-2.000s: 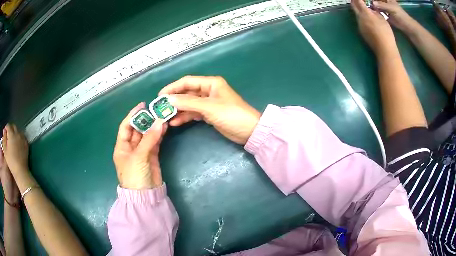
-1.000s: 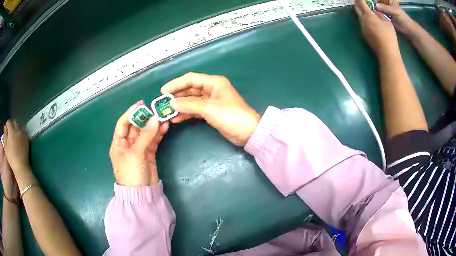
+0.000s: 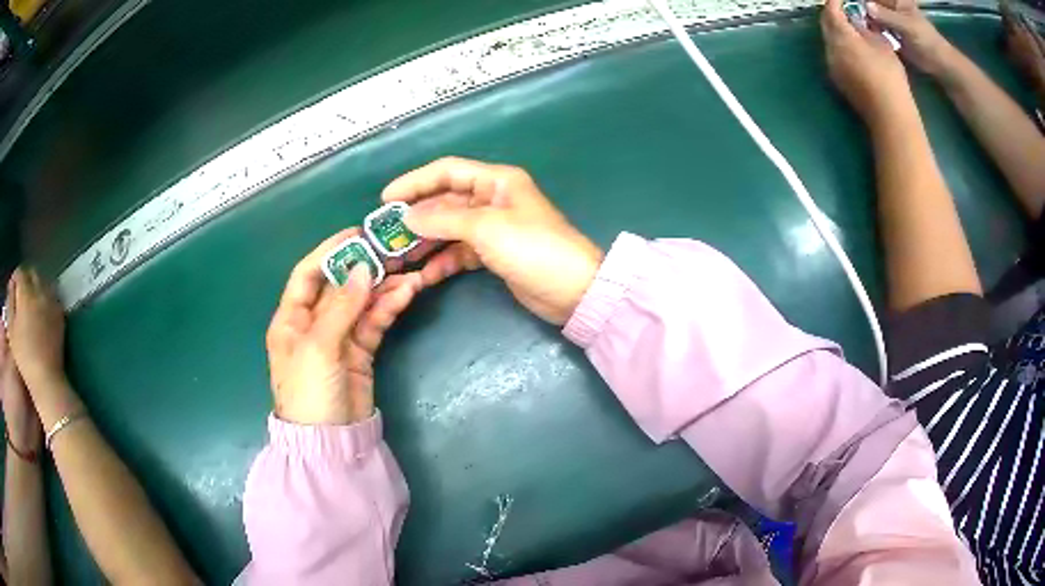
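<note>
Two pale rounded-square housings with green circuit boards inside are held side by side above the green table. The left housing (image 3: pixel 351 263) has a small dark chip on its board. My left hand (image 3: pixel 327 332) grips it between thumb and fingers, the thumb over its lower edge. The right housing (image 3: pixel 393 230) has a yellowish patch on its board. My right hand (image 3: pixel 493 229) grips it, the thumb tip on its right side. The housings' near corners are close together; I cannot tell if they touch. Their undersides are hidden.
A scuffed pale rail (image 3: pixel 287 135) crosses beyond my hands. A white cable (image 3: pixel 779 160) hangs diagonally at right. A co-worker's arms (image 3: pixel 917 195) are at right, another's (image 3: pixel 97 475) at left. Pale wire scraps (image 3: pixel 494 535) lie near the close edge of the green table (image 3: pixel 481 424).
Both hands have moved slightly right and away with their housings. My left thumb now lies further over its board, and my left fingers are more spread.
</note>
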